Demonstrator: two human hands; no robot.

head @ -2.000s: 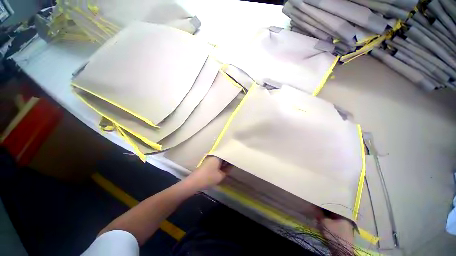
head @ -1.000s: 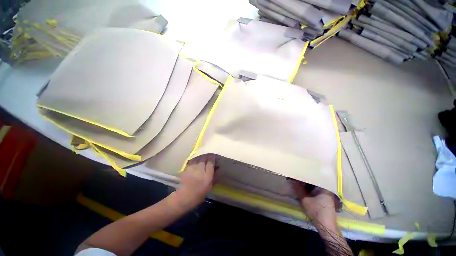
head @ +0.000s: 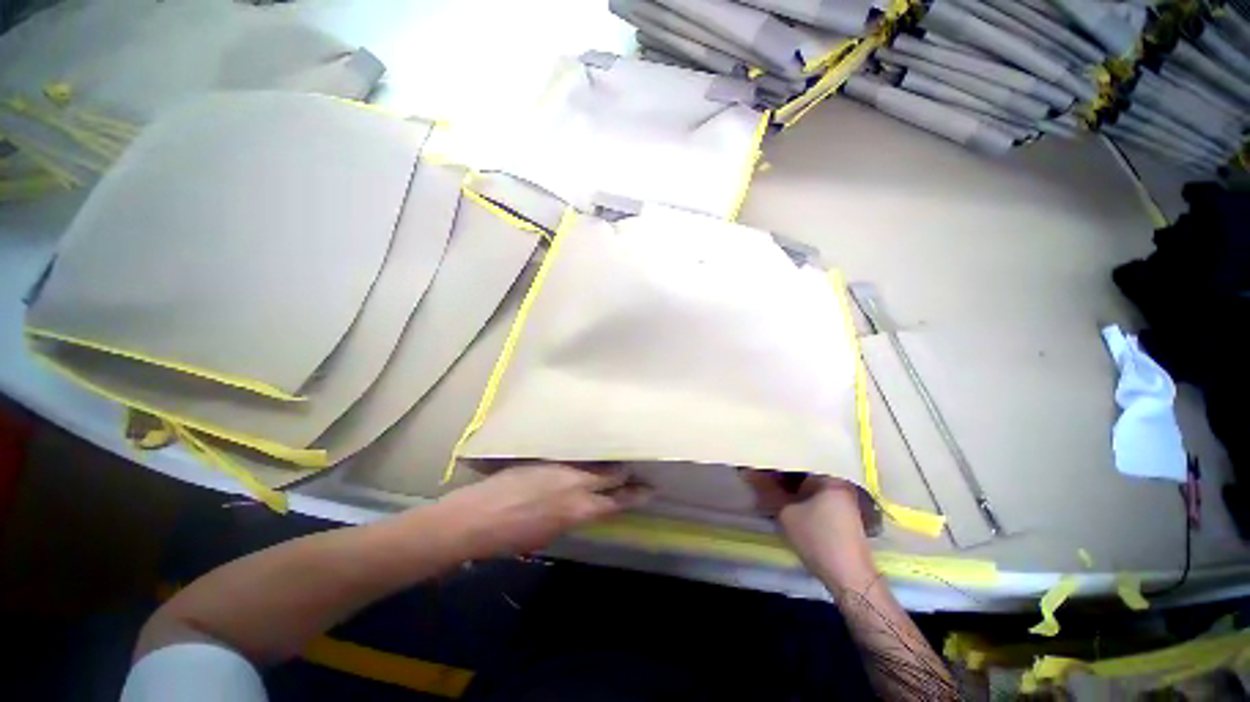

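A grey-beige panel body (head: 672, 350) with yellow side edges lies in front of me, its front edge lifted. My left hand (head: 555, 497) is at the left part of the opening, its fingertips partly under the lifted edge; whether they grip anything is unclear. My right hand (head: 820, 521) reaches into the opening near the right corner. Its fingers are mostly hidden, with a small dark thing near them that I cannot identify. A yellow tape tail (head: 914, 520) sticks out at the right corner.
A fanned panel stack (head: 226, 233) lies left. Another panel (head: 651, 130) is behind. Folded bundles (head: 946, 69) are heaped upper right. Strip pieces (head: 932, 432) lie right of the panel. A white piece (head: 1146, 418) and black cloth (head: 1206, 295) are far right. Tape scraps (head: 1053, 603) hang at the table edge.
The view has shifted right, so the table things appear further left. My left hand has moved from the left corner towards the middle of the opening. My right hand stays inside near the right corner.
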